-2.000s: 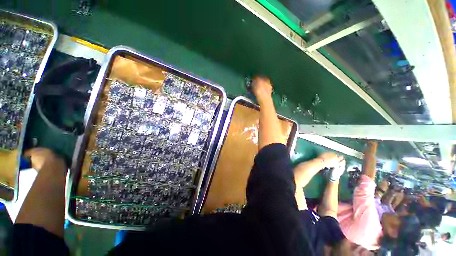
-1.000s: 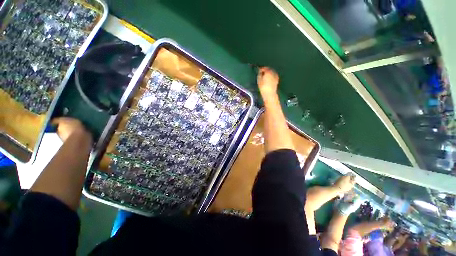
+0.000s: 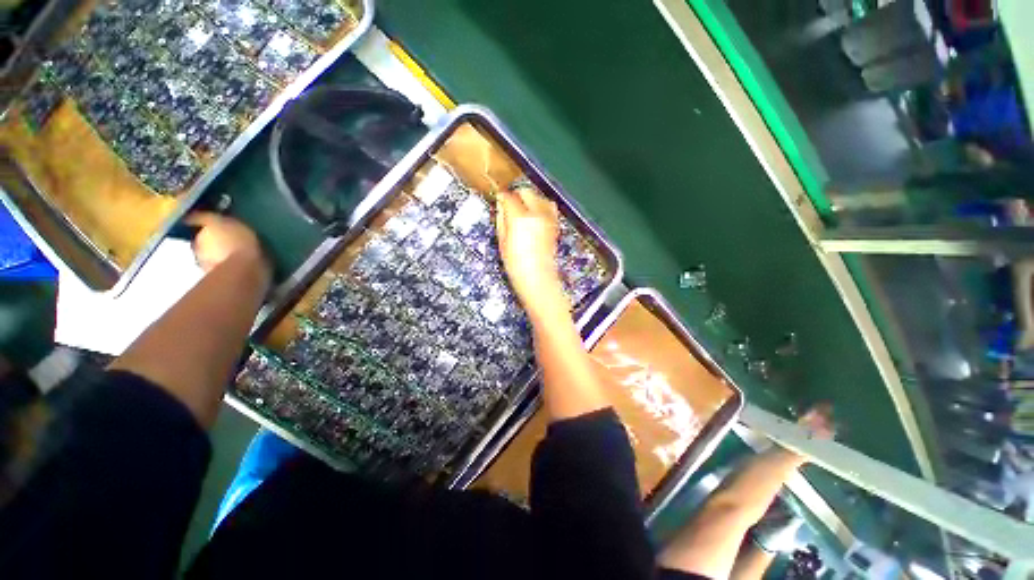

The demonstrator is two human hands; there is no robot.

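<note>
The fuller tray [image 3: 621, 258] lies in front of me, mostly covered by rows of small grey circuit boards [image 3: 386, 306]. Brown liner [image 3: 471, 159] shows at its far end. My right hand [image 3: 530, 232] is over the far part of this tray, at the end of a board row, fingers pointing down. Whether it holds a board is hidden by the fingers. My left hand [image 3: 221, 244] rests low in the gap beside the left tray; its fingertips are partly hidden and I cannot tell if it holds anything.
The emptier tray [image 3: 739, 399], brown-lined, is at right. Another filled tray [image 3: 123, 283] is upper left. A black bundle [image 3: 340, 153] lies between trays. Loose boards [image 3: 693, 276] are scattered on the green surface. A neighbour's arm [image 3: 737, 499] reaches in at lower right. A white sheet [image 3: 113, 323] is at left.
My right hand has come back from the green surface to the far part of the fuller tray. The camera view has turned, moving the trays rightward. My left hand stays near the gap.
</note>
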